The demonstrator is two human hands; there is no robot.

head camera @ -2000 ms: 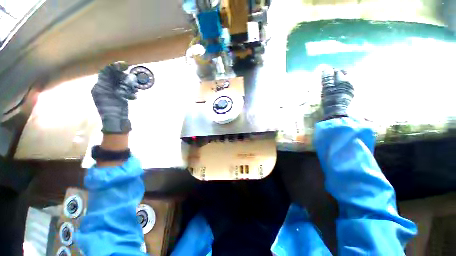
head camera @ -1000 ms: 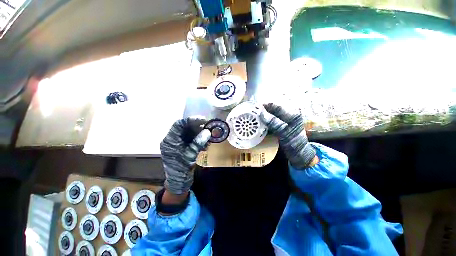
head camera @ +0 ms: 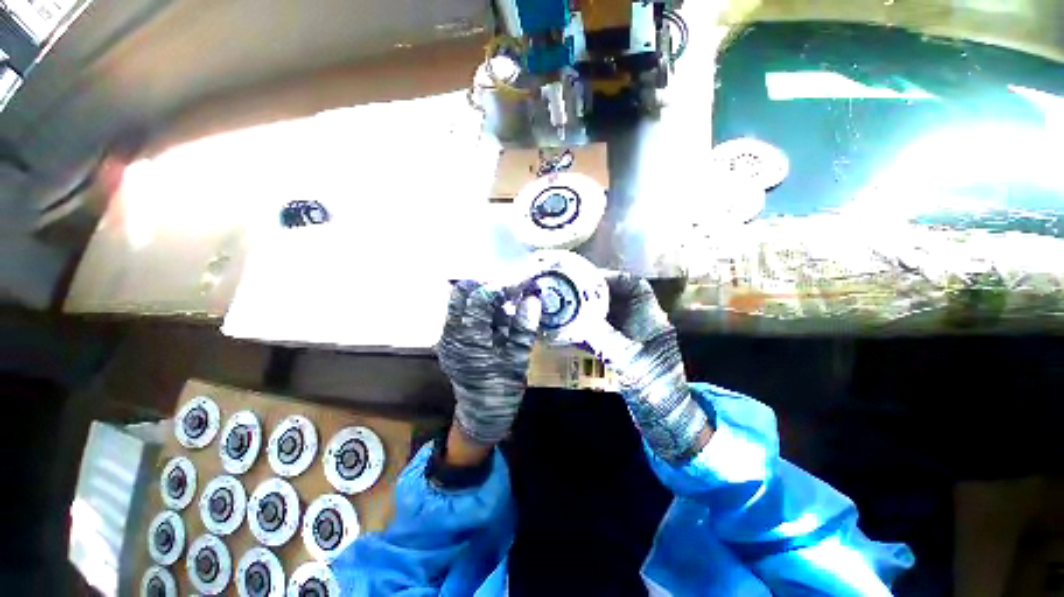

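A white disc (head camera: 580, 329) is held above the front edge of the machine table, its outer rim gripped by my right hand (head camera: 644, 350) in a striped knit glove. A black round insert (head camera: 558, 300) lies over the disc's centre, with the fingers of my left hand (head camera: 490, 356) on its left side. Whether the insert is fully seated cannot be told. Another white disc with a black ringed centre (head camera: 560, 210) lies on the machine table under the head, just behind the held disc.
The press head (head camera: 583, 58) stands above the table. A short row of black inserts (head camera: 305, 213) lies on the white sheet (head camera: 362, 280). Loose white discs (head camera: 750, 167) lie on the green surface at right. Rows of assembled discs cover the cardboard (head camera: 391, 426) at lower left, beside a white box (head camera: 111, 501).
The insert and disc were apart one second ago, the disc's perforated face showing. Now the insert is over the disc's centre, and both hands are close together. Earlier my hands were far apart.
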